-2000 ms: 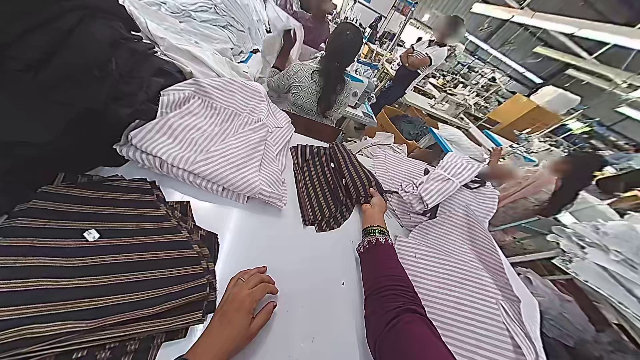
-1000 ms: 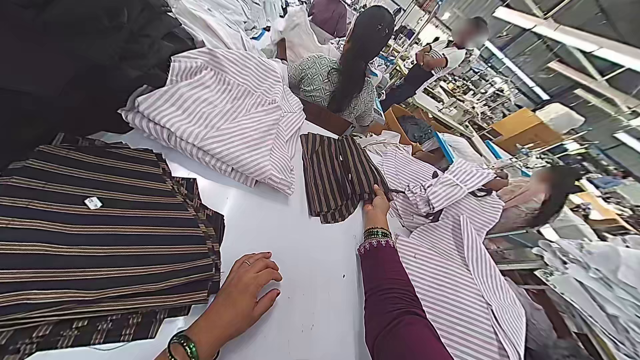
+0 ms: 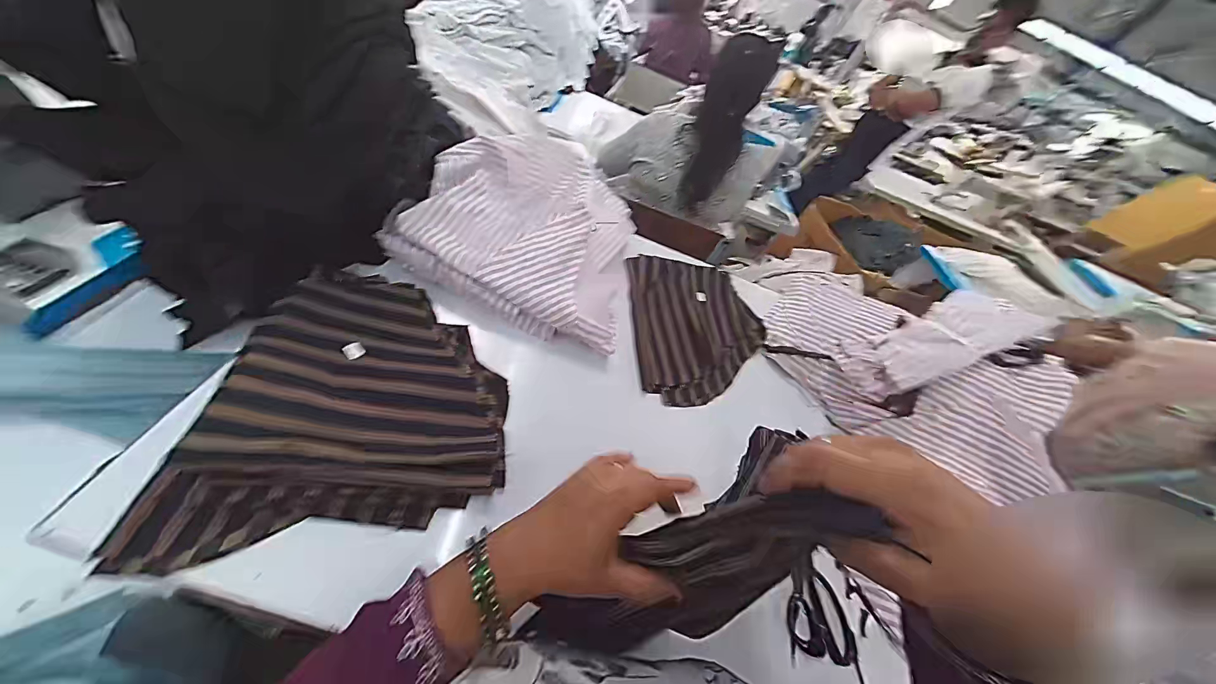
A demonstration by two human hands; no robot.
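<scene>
My right hand point(image 3: 874, 503) is closed on a dark striped cloth bundle point(image 3: 741, 560) at the near edge of the white table point(image 3: 570, 408). My left hand point(image 3: 598, 532) touches the bundle's left end, thumb and fingers apart; whether it grips is unclear. Black-handled scissors point(image 3: 819, 613) hang or lie just below the bundle, their blades hidden. Beyond my hands rests a small stack of dark striped pieces point(image 3: 693, 328) with a white sticker. A larger stack of dark striped pieces point(image 3: 351, 408), also with a sticker, lies to the left.
Folded pink-and-white striped cloth point(image 3: 522, 237) lies at the back, more striped cloth point(image 3: 988, 418) at the right. A black fabric heap point(image 3: 256, 142) stands back left. One person sits beyond the table; another person's hand point(image 3: 1092, 344) is at the right. Cardboard boxes point(image 3: 1154, 228) stand farther off.
My right hand has left the small striped stack and come nearer, now with a dark cloth bundle. My left hand has risen off the table to the bundle. The view has shifted.
</scene>
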